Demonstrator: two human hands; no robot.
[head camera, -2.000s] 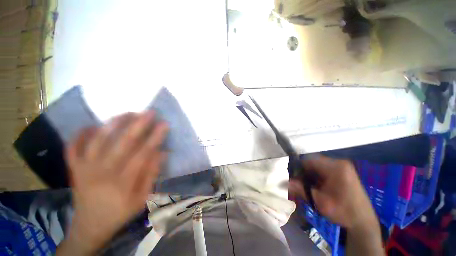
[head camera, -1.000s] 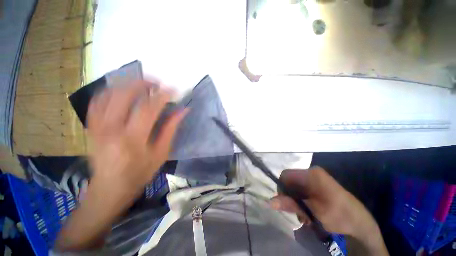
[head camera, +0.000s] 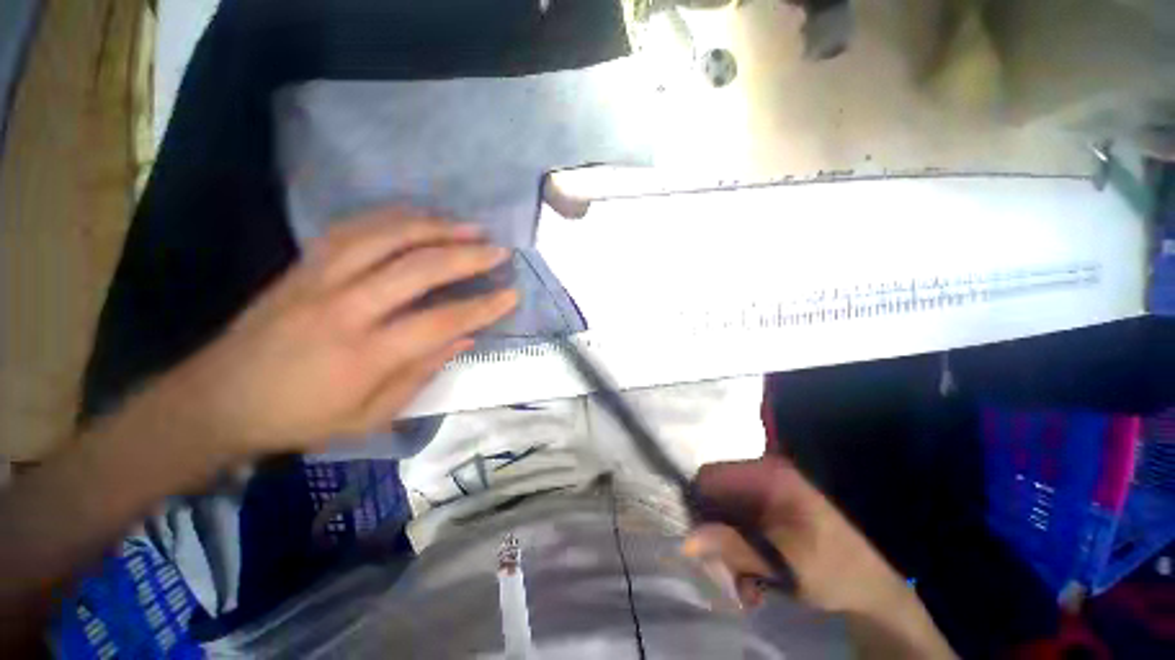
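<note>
A large black fabric piece (head camera: 193, 245) with grey interfacing (head camera: 400, 142) on it spreads over the left of the table, up to the machine bed. My left hand (head camera: 374, 322) lies on the interfacing, fingers bent over its lower part near a pointed corner; whether it grips the cloth is hard to tell. My right hand (head camera: 786, 542) holds the dark shears (head camera: 631, 426) by the handles. The blades look closed and point up-left, with the tip by the interfacing's lower right corner. The small brown curved tab (head camera: 564, 201) lies beside the cloth edge.
The cream machine (head camera: 902, 90) stands at the top right. A printed ruler scale (head camera: 902, 299) runs along the white table (head camera: 670, 245). A green tool (head camera: 1124, 181) is at the far right. Blue baskets (head camera: 1063, 477) are at the lower right and lower left. Worn wood (head camera: 58, 232) is at the left.
The black cloth with interfacing now covers the table's left part, where only a smaller piece lay under my left hand. The shears have moved slightly down and stay in my right hand.
</note>
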